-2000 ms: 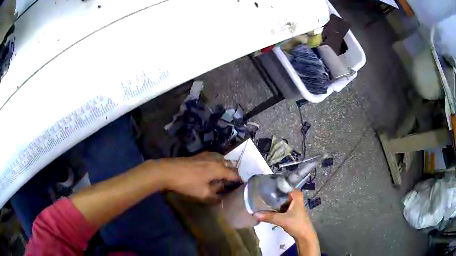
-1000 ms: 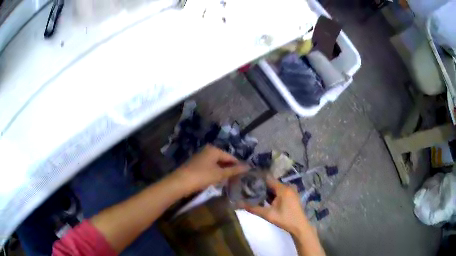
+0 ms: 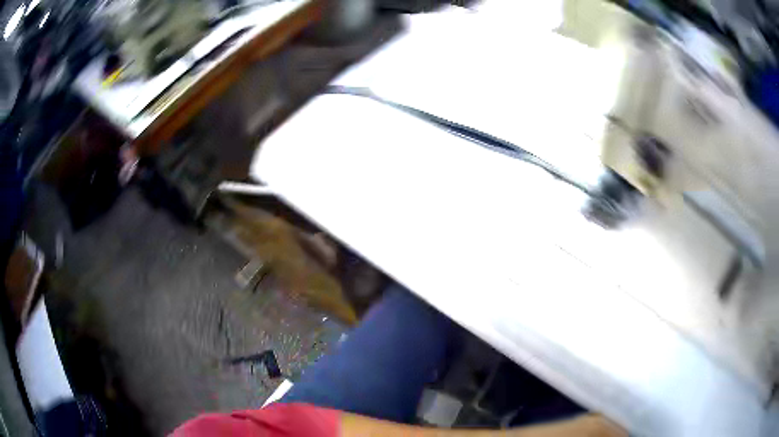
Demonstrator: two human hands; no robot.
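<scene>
The view is blurred. My left red sleeve and bare forearm cross the bottom edge. Part of my left hand (image 3: 594,426) seems to show at the lower edge, but its fingers are cut off. My right hand is out of the picture. No bottle shows. A long, narrow dark strip (image 3: 478,135) lies across the white table (image 3: 384,183) and runs to the needle area (image 3: 611,198) of the cream sewing machine (image 3: 649,111) at the right.
Another table with a brown edge (image 3: 231,77) stands at the upper left. A brownish box or board (image 3: 286,247) is under the white table's left end. My blue-clad leg (image 3: 376,358) is below the table edge. Dark scraps (image 3: 260,362) lie on the grey floor.
The view has swung away from the scrap tub and floor heap to the machine and dark strip. The bottle and my right hand have left the picture; my left arm is now at the bottom edge.
</scene>
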